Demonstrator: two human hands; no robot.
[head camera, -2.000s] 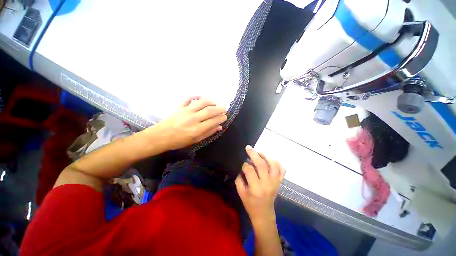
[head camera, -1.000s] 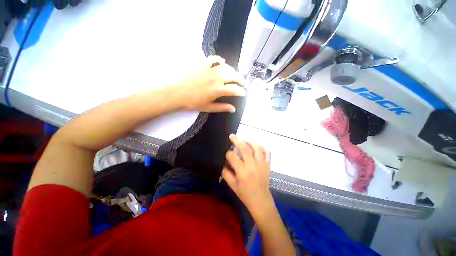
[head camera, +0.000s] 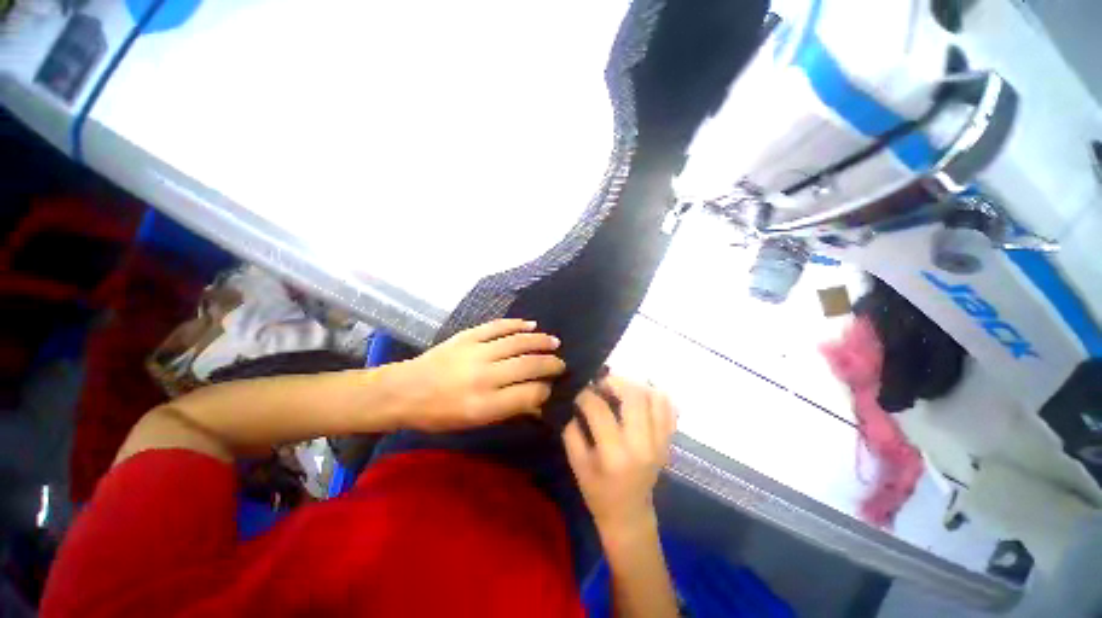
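Observation:
A long curved black panel (head camera: 604, 284) with a grey checked edge (head camera: 610, 181) runs from the top of the view down over the table's front edge. Its right side lies beside the needle area of the sewing machine (head camera: 834, 133). My left hand (head camera: 489, 377) lies on the panel near the front edge, fingers close together. My right hand (head camera: 621, 444) is at the panel's right side, fingers bent, thumb and fingertips at the cloth. Whether it pinches the cloth is blurred.
On the white table (head camera: 363, 133), a pink scrap (head camera: 882, 447), a black scrap (head camera: 912, 350) and a small brown square (head camera: 835, 301) lie right of the needle. A blue cable (head camera: 106, 79) crosses the far left. Cloth heaps (head camera: 260, 326) lie below the table.
My left hand has moved from beside the needle area down towards the front edge. More of the panel's checked edge now shows. The camera view has also shifted.

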